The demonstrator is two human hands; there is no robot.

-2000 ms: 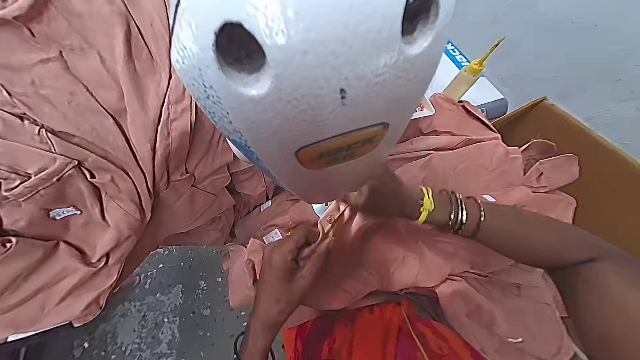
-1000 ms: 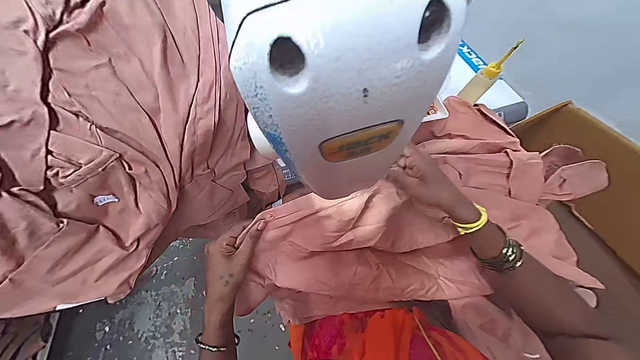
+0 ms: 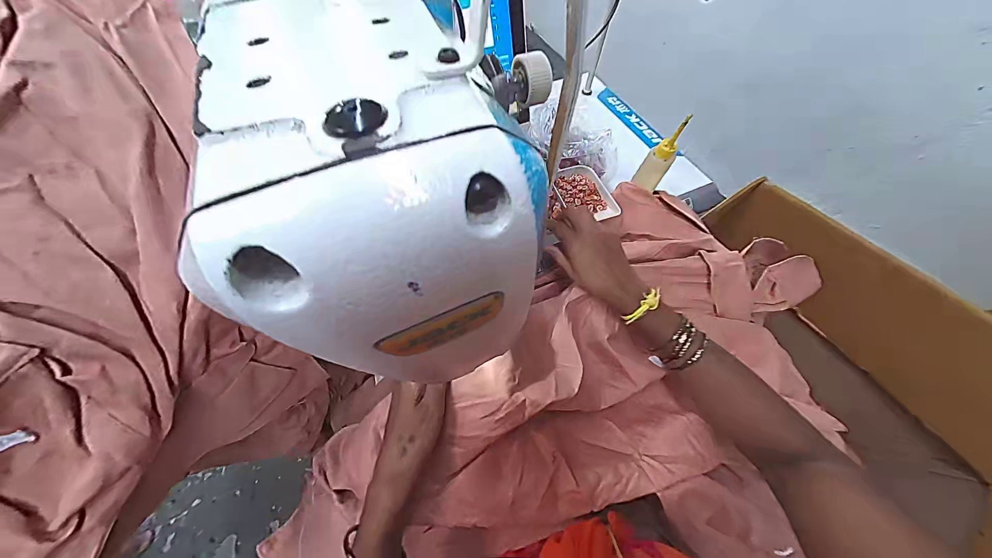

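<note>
A white Jack sewing machine head (image 3: 364, 232) fills the upper middle. My right hand (image 3: 585, 248) is at the near edge of a small white tray of reddish buttons (image 3: 580, 194), its fingertips partly behind a metal rod; whether they hold a button is not visible. My left hand (image 3: 418, 399) reaches under the machine head, which hides its fingers. A pink cloth garment (image 3: 612, 418) lies beneath both arms and spreads to the right.
More pink garments (image 3: 85, 232) are heaped at the left. Behind the tray are a clear plastic bag (image 3: 585, 147) and a bottle with a yellow nozzle (image 3: 655, 167). A brown cardboard box wall (image 3: 868, 310) stands at the right.
My right hand has left the cloth beside the machine head and moved to the button tray. My left hand has gone from the cloth's left edge to under the head. The view has shifted.
</note>
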